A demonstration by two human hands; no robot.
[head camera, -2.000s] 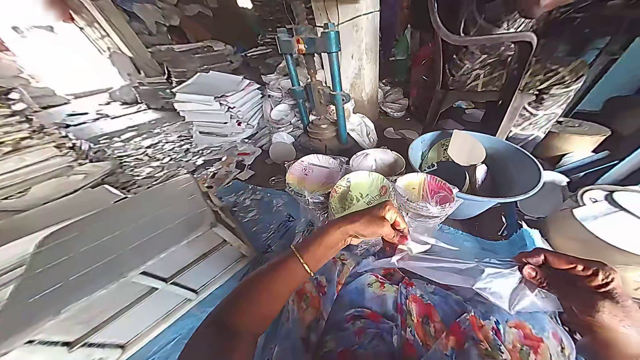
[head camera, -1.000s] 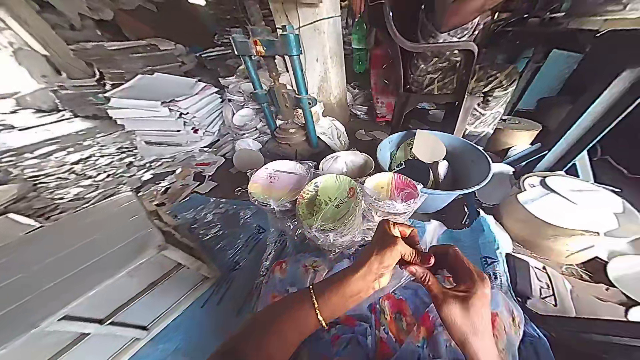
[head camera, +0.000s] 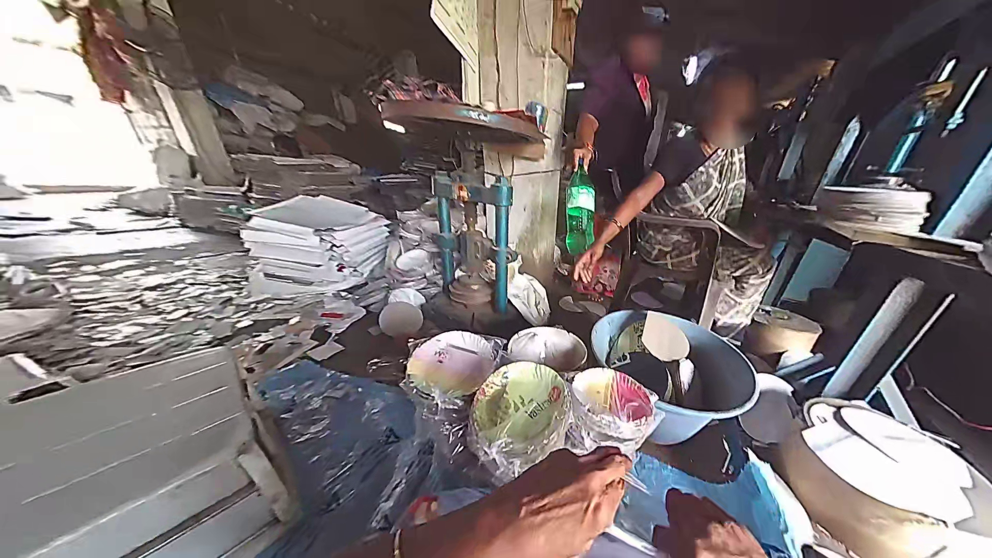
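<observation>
My left hand (head camera: 570, 496), with a bangle at the wrist, has its fingers closed on a piece of clear plastic film (head camera: 632, 540) at the lower middle. Low in the view, my right hand (head camera: 709, 531) is beside it at the film's right side; its fingertips are partly hidden. Just beyond my hands stand plastic-wrapped stacks of printed paper bowls: a green one (head camera: 521, 407), a pink and yellow one (head camera: 453, 363) and a pink and white one (head camera: 614, 397). A pale bowl stack (head camera: 547, 349) sits behind them.
A blue plastic tub (head camera: 721, 415) holds paper pieces. Behind stand a blue-posted press (head camera: 502, 232) and stacked white sheets (head camera: 310, 232). Two people are at the back; one holds a green bottle (head camera: 580, 209). A white slatted panel (head camera: 132, 442) lies left, a large drum-like container (head camera: 845, 488) right.
The view has tilted up, bringing the two people into sight. My hands, wide apart two seconds ago with film stretched between them, came together one second ago and are now slightly apart.
</observation>
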